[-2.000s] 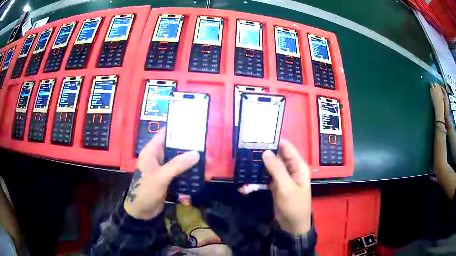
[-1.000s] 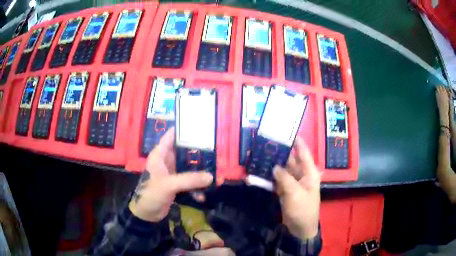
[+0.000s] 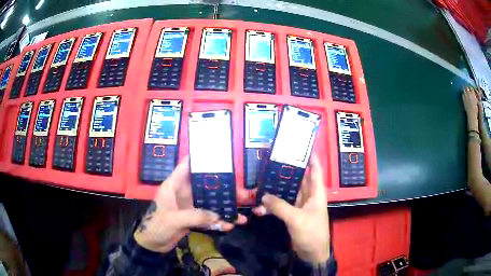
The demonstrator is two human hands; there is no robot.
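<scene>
My left hand point(image 3: 175, 213) holds an upright feature phone point(image 3: 211, 161) with a plain white screen, its thumb across the lower keypad. My right hand point(image 3: 301, 215) holds another feature phone point(image 3: 288, 153), also white-screened and tilted with its top to the right, its thumb at the lower left of the keypad. Both phones are above the red phone tray point(image 3: 368, 151). The tray holds phones with lit blue screens in its back row, and several in its front row. The right-hand phone partly covers one front-row phone point(image 3: 260, 129).
A neighbouring tray point(image 3: 127, 108) full of lit phones adjoins on the left. The green bench point(image 3: 414, 129) extends to the right. Another person's arms point(image 3: 474, 140) rest at the far right edge. A red spare tray point(image 3: 366, 234) lies below the bench edge, with a dark phone in its corner.
The right-hand phone has turned from nearly upright to tilted. Both thumbs have moved from near the navigation keys down to the lower keypads. The view has shifted slightly.
</scene>
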